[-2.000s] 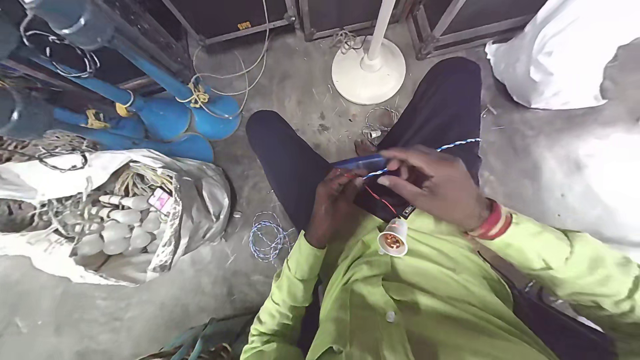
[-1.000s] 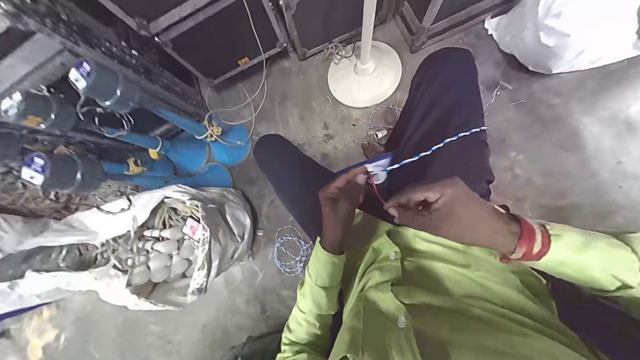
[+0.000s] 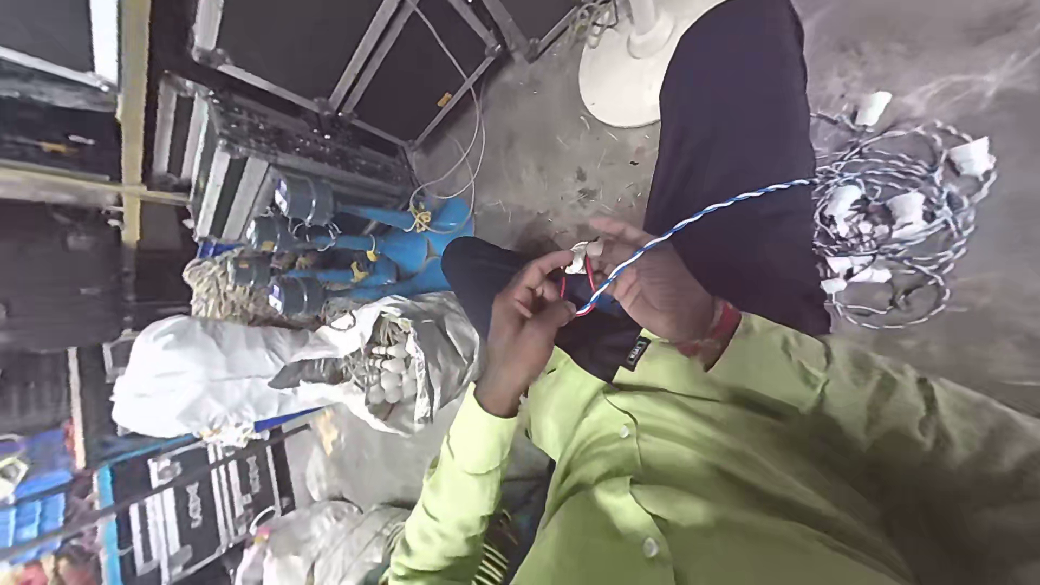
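My left hand (image 3: 528, 325) pinches a blue-and-white twisted wire (image 3: 703, 213) close to where its red strands split off. Its index finger is against a small white fitting, possibly a lamp holder part (image 3: 578, 258). On the other side of this fitting, my right hand (image 3: 658, 284), with a red band at the wrist, grips its edge between thumb and finger, the other fingers spread. Red strands (image 3: 591, 276) run between the fitting and the wire. A blue object is partly visible beneath my hands. The wire crosses my right thigh to a coil with several white lamp holders (image 3: 906, 210) on the floor.
An open white sack (image 3: 455, 333) with white bulbs (image 3: 390, 374) lies at left, beside blue funnel-shaped objects (image 3: 406, 260) with dark ends. Black framed cases (image 3: 406, 89) stand behind. A round white stand base (image 3: 619, 81) is beyond my knees. Another whitish sack (image 3: 317, 544) lies lower left.
My right hand, apart from the left one second ago, is now at the white fitting. The view has turned a lot, bringing the coil with lamp holders into sight.
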